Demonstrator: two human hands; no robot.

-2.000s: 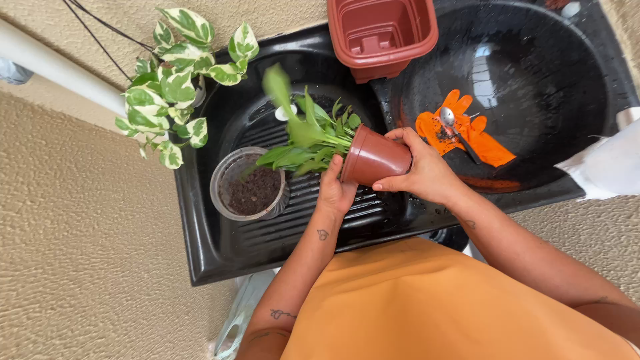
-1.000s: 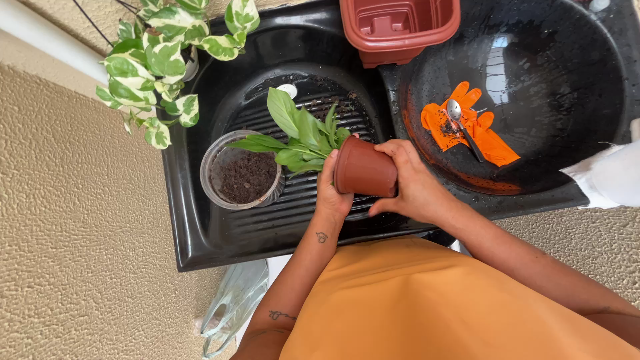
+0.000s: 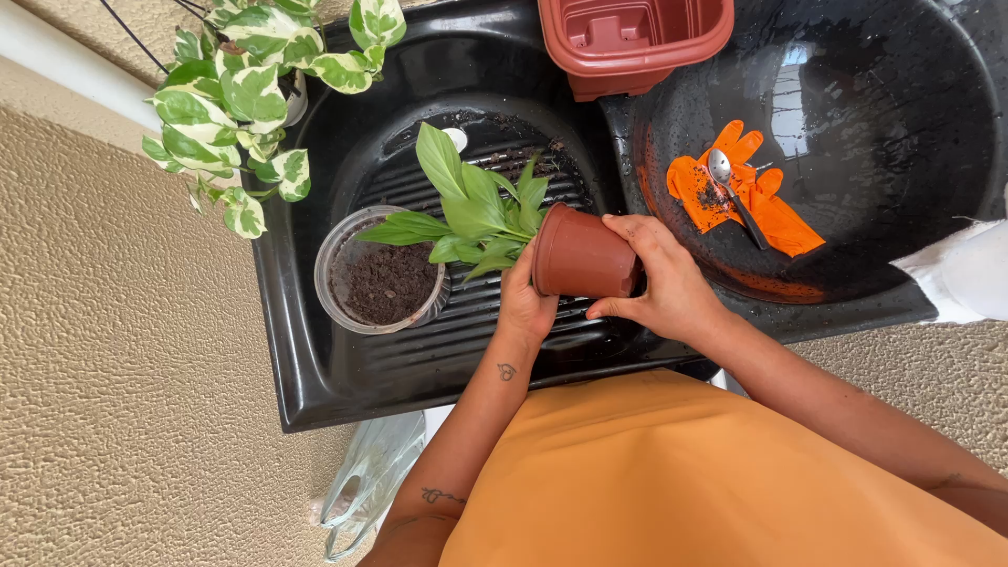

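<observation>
A reddish-brown plastic pot is tipped on its side over the ribbed part of a black sink. Its leafy green plant points left. My left hand holds the pot at its rim, beneath the leaves, with the fingers partly hidden. My right hand grips the base end between thumb and fingers. Left of the leaves stands a clear plastic tub with dark soil in it. In the round basin at right, a spoon with a dark handle lies on orange gloves dotted with soil.
A larger empty reddish-brown planter sits at the sink's back, over the divider. Variegated leaves of a potted plant overhang the back left corner. A small white disc and loose soil lie on the ribbed part. White cloth-like material is at right.
The leaves, blurred and raised toward the back two seconds ago, now hang lower and look sharp. Both hands still hold the tipped pot.
</observation>
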